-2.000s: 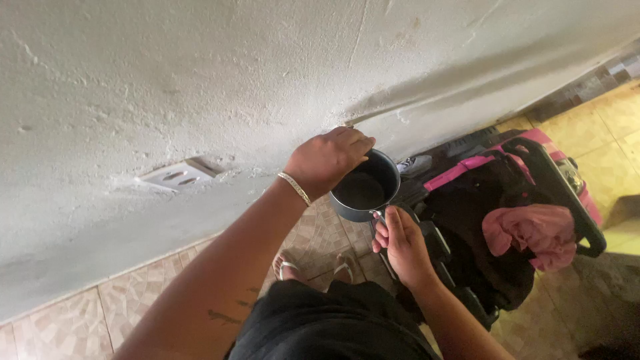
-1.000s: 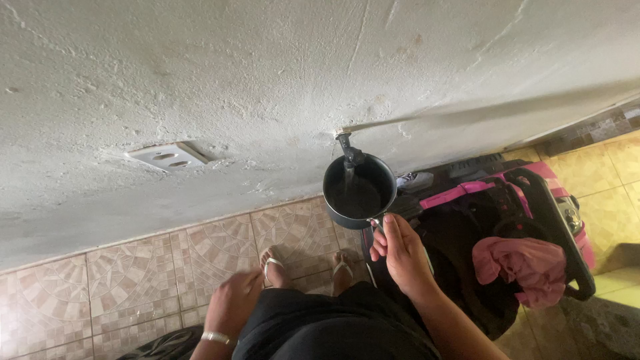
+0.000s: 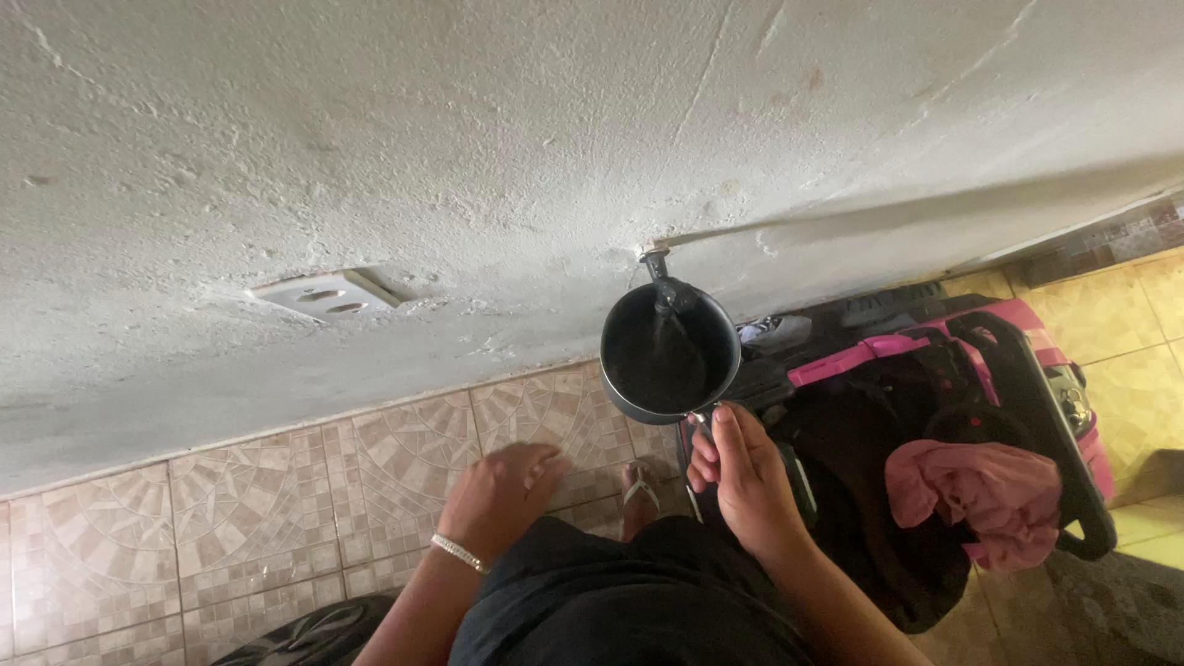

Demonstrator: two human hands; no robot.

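Observation:
A dark saucepan (image 3: 638, 370) is held under a black wall tap (image 3: 659, 270), and water runs from the tap into it. My right hand (image 3: 745, 472) grips the pan's handle, thumb on top. The tap's outlet reaches over the pan's rim. To the left of the pan and lower, my left hand (image 3: 504, 490) hangs in front of my body, with a light bracelet at its wrist; it holds nothing, and its fingers are loosely bent and apart.
A white socket plate (image 3: 324, 296) sits on the rough plaster wall (image 3: 518, 166). At the right, a black and pink stroller-like item (image 3: 1013, 370) stands against the wall with a pink cloth (image 3: 980, 495) on it. Dark fabric (image 3: 319, 634) lies on the tiled floor (image 3: 259, 527) at lower left.
My left hand has come away from the tap area and down to the left, uncovering the tap. The right hand keeps its hold on the saucepan under it.

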